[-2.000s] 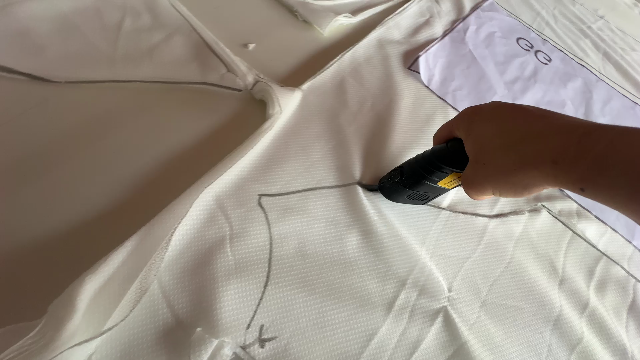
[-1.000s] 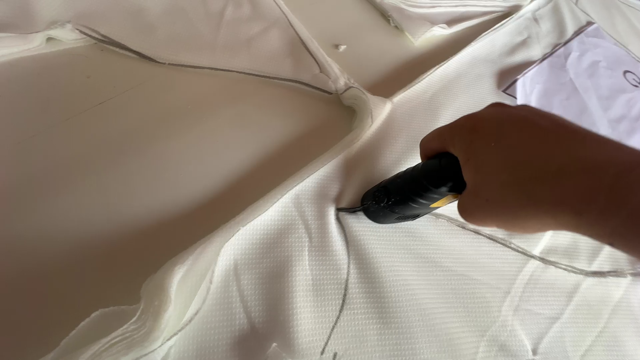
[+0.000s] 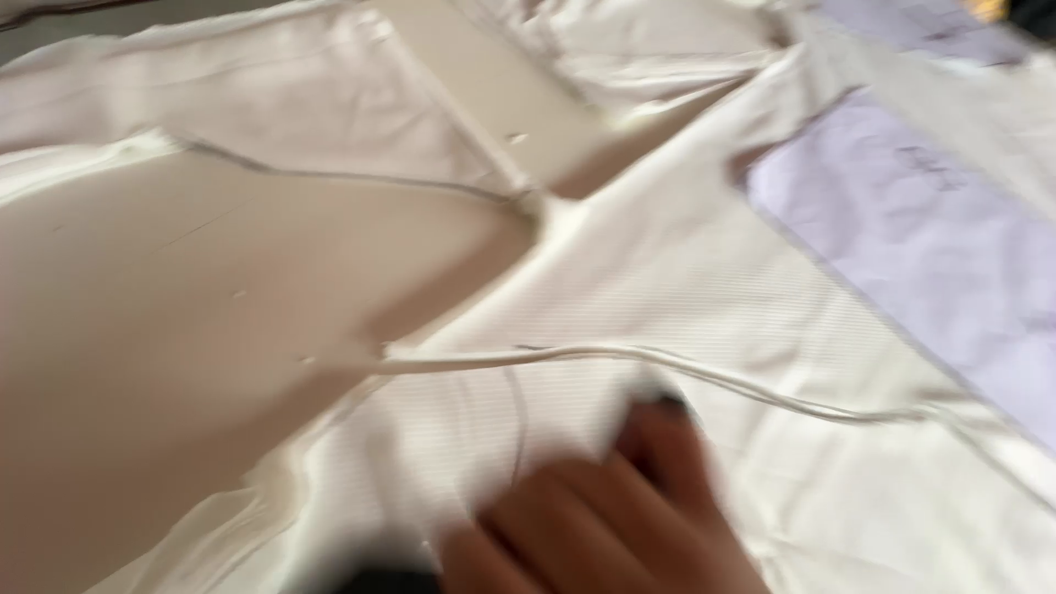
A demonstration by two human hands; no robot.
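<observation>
My right hand, blurred at the bottom middle, is closed around a black cutting tool. The tool's dark body shows at the lower left of the fist, and a black end shows by the fingers; its blade cannot be made out. Beneath the hand lies layered white textured fabric. A long cut with parted, stacked edges runs across it from the left edge toward the right. A curved pencil-like line marks the fabric just left of the hand. My left hand is out of view.
Purple-tinted paper pattern bearing writing lies on the fabric at right, with another paper piece at the top right. Beige table surface shows at left, with small scraps on it. More white fabric lies beyond.
The cut now reaches the fabric's left edge; one second ago the tool was at the corner of the drawn line. My right hand has moved down toward the bottom of the view.
</observation>
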